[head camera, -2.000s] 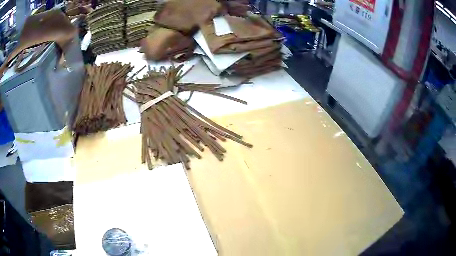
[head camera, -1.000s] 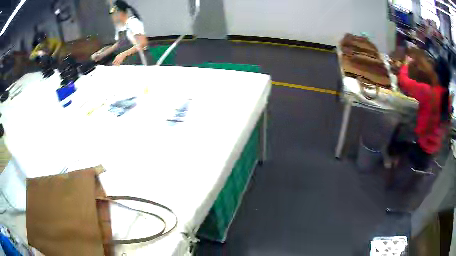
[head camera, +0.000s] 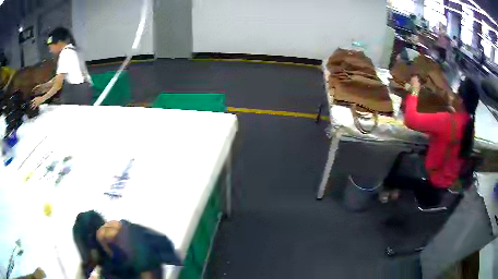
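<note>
Neither of my hands is in view. Nearest in front of me is a large white-covered table (head camera: 164, 128) at the left, with small dark and yellow items lying on it, too blurred to name. A person in dark clothing (head camera: 142, 245) bends at its near edge, at the bottom left. A small brown piece (head camera: 37, 273) shows at the bottom left corner.
A person in white (head camera: 71, 71) stands at the table's far left. Green bins (head camera: 191, 102) stand behind it. Across the dark aisle, a person in red (head camera: 437, 136) sits handling brown bag pieces at a table (head camera: 344, 122). A grey bucket (head camera: 363, 194) stands below.
The view has turned from the strap bench to the aisle, then farther right. The brown bag at the lower left is gone from view. A person in dark clothing now shows there.
</note>
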